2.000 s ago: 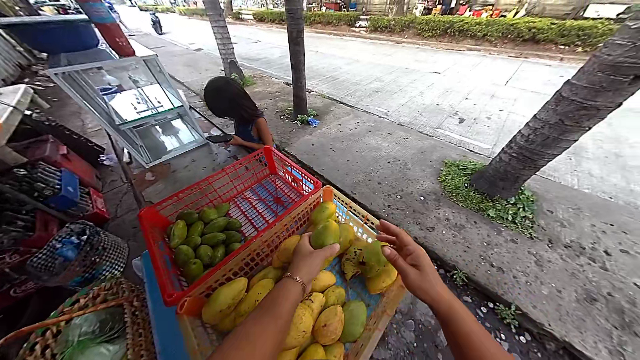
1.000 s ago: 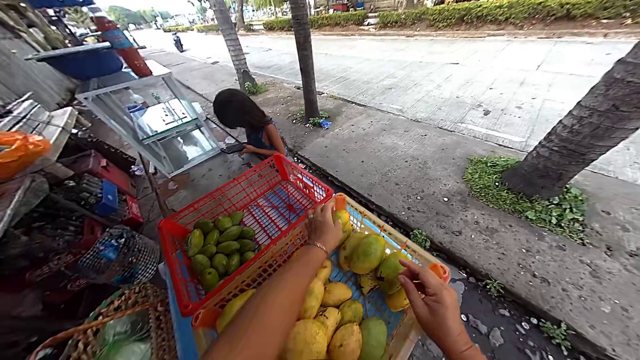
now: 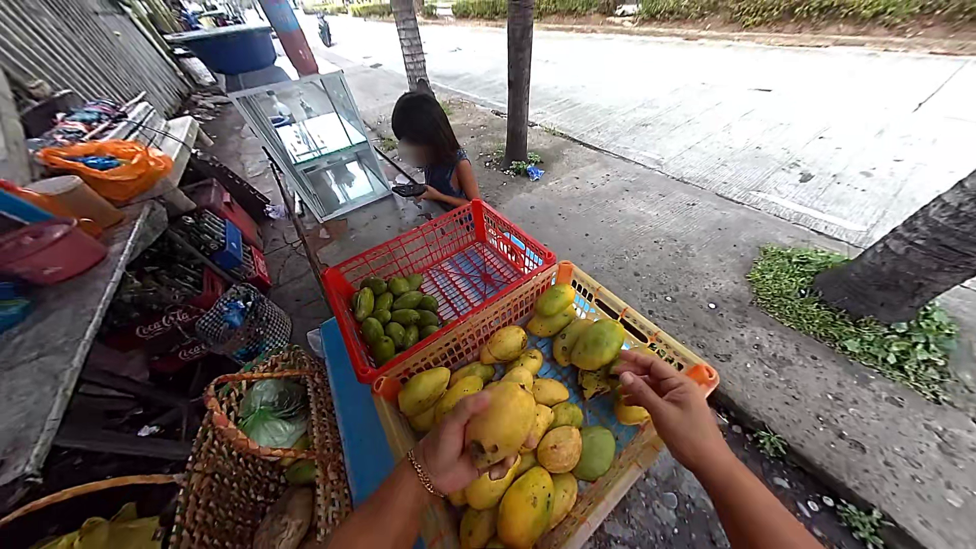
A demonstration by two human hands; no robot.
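Note:
My left hand, with a chain bracelet at the wrist, grips a yellow mango over the near part of a tan plastic crate. Yellow and greenish mangoes lie in that crate. My right hand is at the crate's right side, fingers half bent beside a green-yellow mango and others; whether it holds one of them cannot be made out. Against the tan crate stands a red plastic crate with small green mangoes in its left part.
Both crates rest on a blue surface. Woven baskets stand at the lower left, near bottle crates. A person with a dark device is beyond the red crate, beside a glass display case. Tree trunks line the pavement.
My left hand has moved from the far left side of the tan crate back toward me and now holds a yellow mango. My right hand stays near the crate's right side.

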